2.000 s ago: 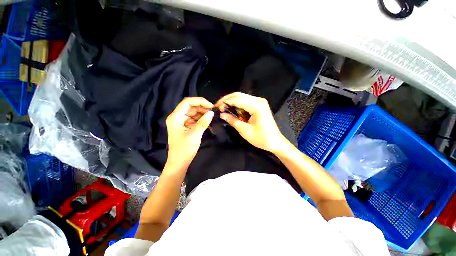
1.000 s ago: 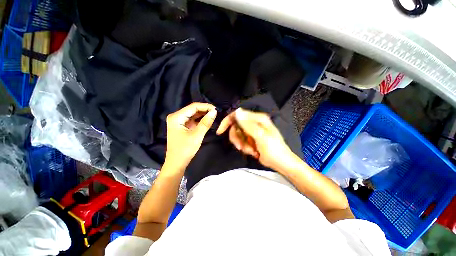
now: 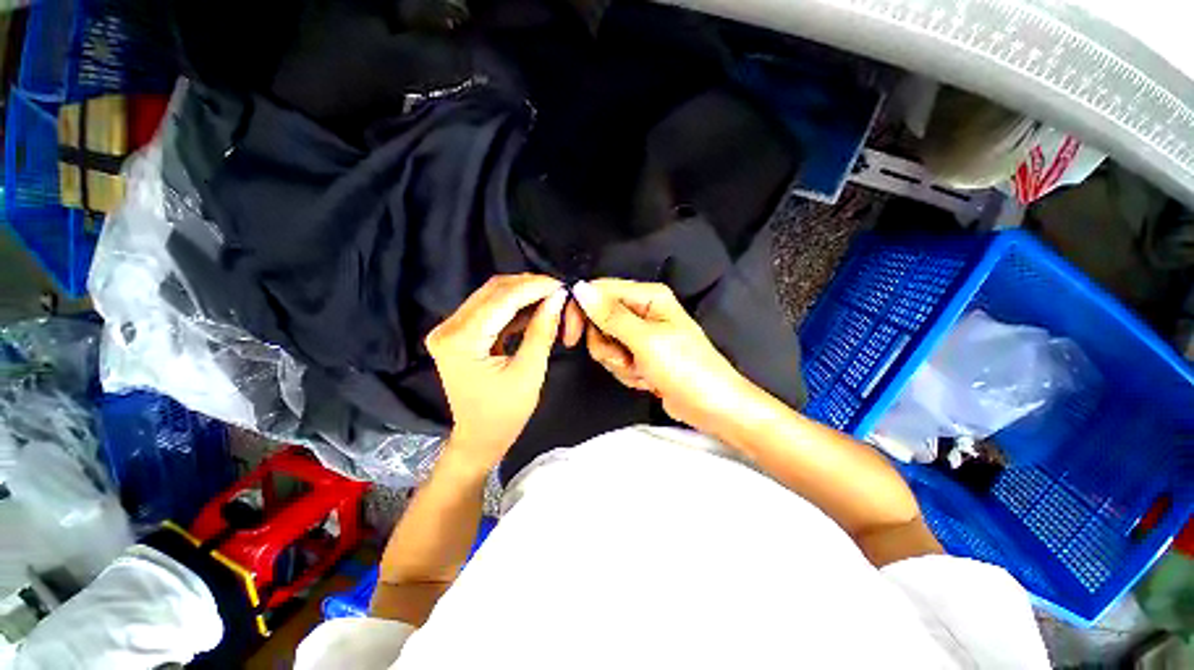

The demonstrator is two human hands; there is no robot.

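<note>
A black garment (image 3: 615, 170) lies over my lap and reaches up under the table edge. My left hand (image 3: 504, 347) pinches a small dark bit of the cloth at its fingertips. My right hand (image 3: 648, 334) meets it there, thumb and forefinger closed at the same spot, the other fingers curled. What is between the right fingertips is too small to tell; no needle or thread can be made out. Navy cloth (image 3: 367, 223) with a short pale line lies in folds to the left of my hands.
A white table edge with ruler marks (image 3: 1021, 59) crosses the upper right. A blue crate (image 3: 904, 393) with a clear bag (image 3: 995, 380) stands at right. Clear plastic (image 3: 170, 340) lies under the navy cloth. A red stool (image 3: 295, 524) is at lower left.
My right hand was apart from the left a second ago, and its fingertips now meet the left ones again. The view has shifted slightly, and the black scissors have left the picture.
</note>
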